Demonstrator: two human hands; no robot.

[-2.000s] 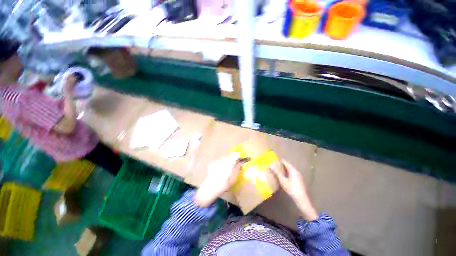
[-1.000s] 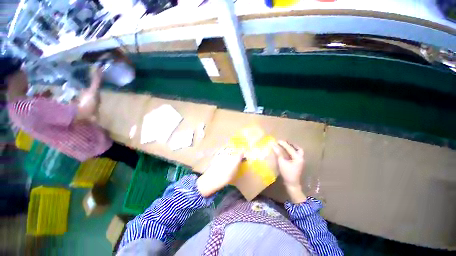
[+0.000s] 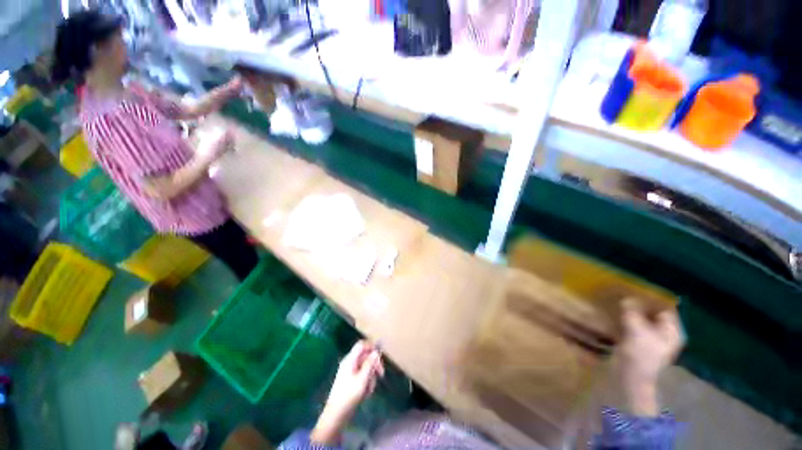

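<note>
A brown carton with a yellow band is tilted and blurred at the right, by the bench's belt side. My right hand grips its right end. Blurred brown cardboard, seemingly a carton with a dark gap at its top, lies below and left of it; where one ends and the other begins is unclear. My left hand is over the bench's near edge with its fingers drawn together. Whether it pinches something small cannot be told. White papers lie on the cardboard-covered bench, left of centre.
A labelled carton stands on the green belt beside a white post. Orange, yellow and blue cups are on the shelf. A coworker in red-and-white stripes stands at the left. Green and yellow crates and small cartons are on the floor.
My hands have moved apart from the yellow-banded carton between them. My right hand and yellow-banded cardboard are now farther right; my left hand is lower. The view has turned, showing more floor and the coworker.
</note>
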